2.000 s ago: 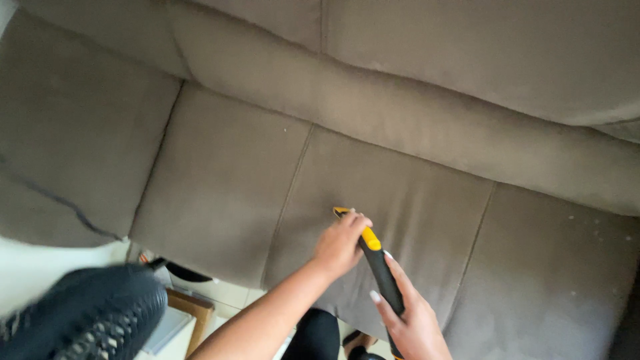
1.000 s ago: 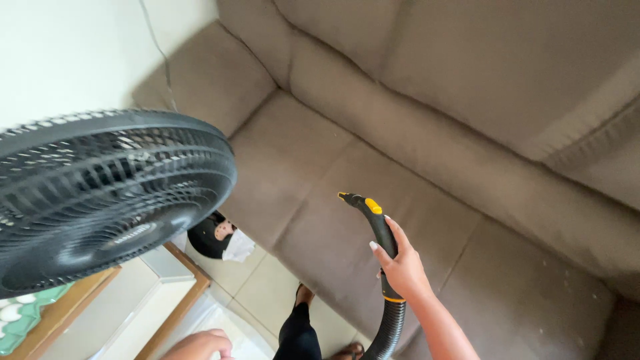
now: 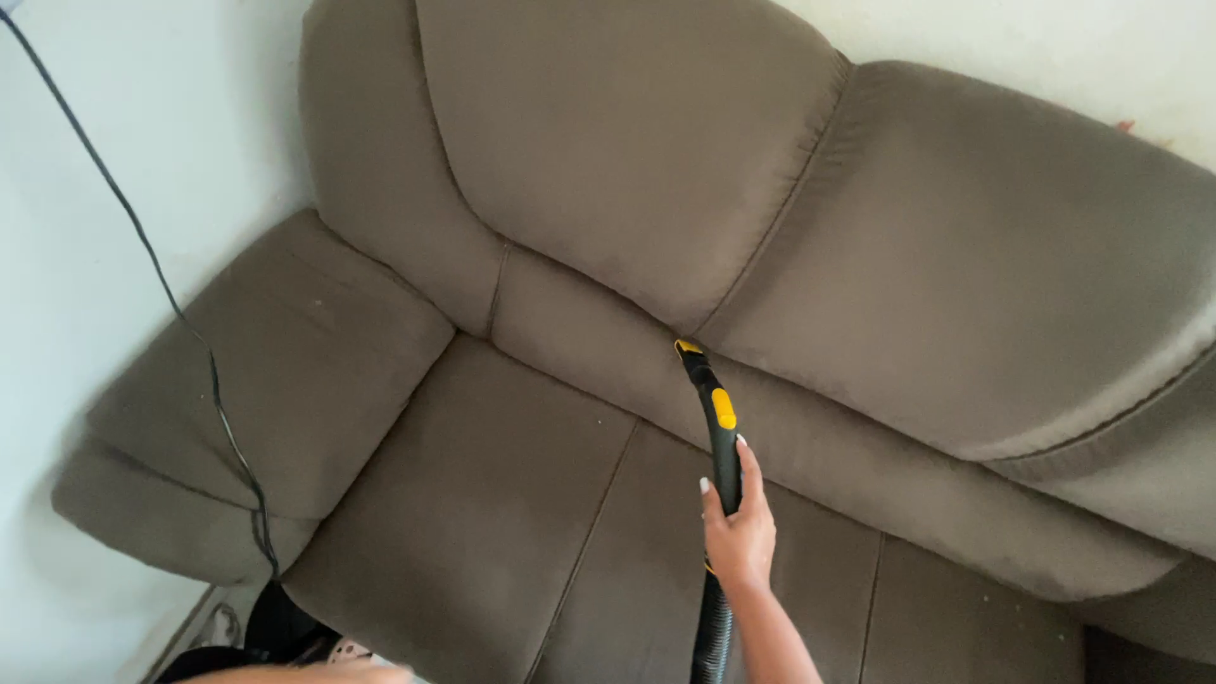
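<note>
My right hand (image 3: 743,532) is closed round the black curved handle of a vacuum hose (image 3: 727,465), which has a yellow slider on it. The handle's small black and yellow nozzle (image 3: 690,353) is at the lower edge of the backrest of a brown fabric sofa (image 3: 551,456), close to the seam between two back cushions. Below my hand the ribbed hose (image 3: 712,636) runs out of view at the bottom. Only part of my left hand (image 3: 313,674) shows at the bottom left edge; its fingers are mostly cut off, and whether it holds anything is hidden.
A black power cord (image 3: 157,256) hangs in front of the white wall (image 3: 85,313) and the sofa's left armrest (image 3: 285,351). Dark items (image 3: 280,627) lie at the floor beside the sofa's front left corner.
The nozzle has moved from above the seat up to the backrest. Two seconds ago both my hands were at the handle; now only my right hand is. The view has swung, and the black fan is out of it.
</note>
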